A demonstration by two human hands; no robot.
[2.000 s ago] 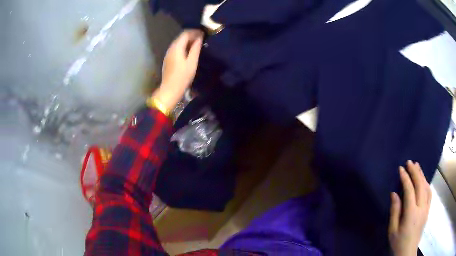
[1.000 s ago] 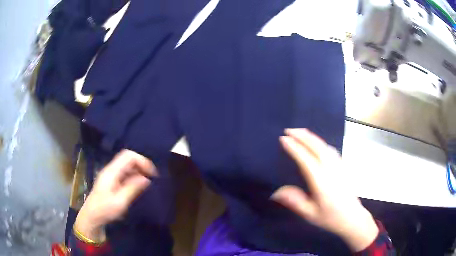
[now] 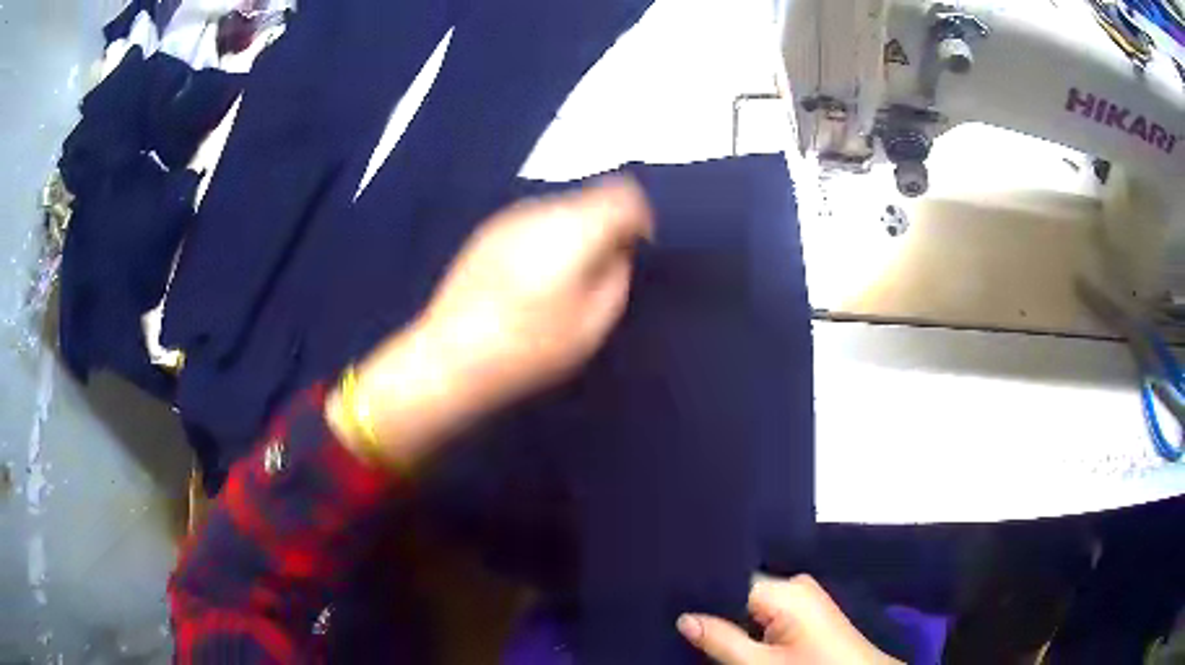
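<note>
Dark navy cloth panels [image 3: 702, 338] lie in front of me, with a straight right edge beside the machine bed and the lower part hanging over the table's front edge. My left hand [image 3: 533, 299], blurred, is over the upper part of the panel near its top edge, fingers curled; whether it grips cloth is unclear. My right hand [image 3: 780, 630] is at the bottom edge of the picture, cut off, thumb and fingers at the hanging cloth's right edge. The presser foot area [image 3: 845, 163] of the machine is just right of the panel's top corner, apart from the cloth.
The white sewing machine head [image 3: 1014, 91] stands at upper right. Blue-handled scissors [image 3: 1157, 383] lie on the right of the bed. A crumpled navy heap [image 3: 117, 221] is at far left. A worn grey surface [image 3: 26, 390] runs along the left.
My left hand has moved up and right over the panel. My right hand has moved down to its lower edge. The view has shifted, showing more of the machine.
</note>
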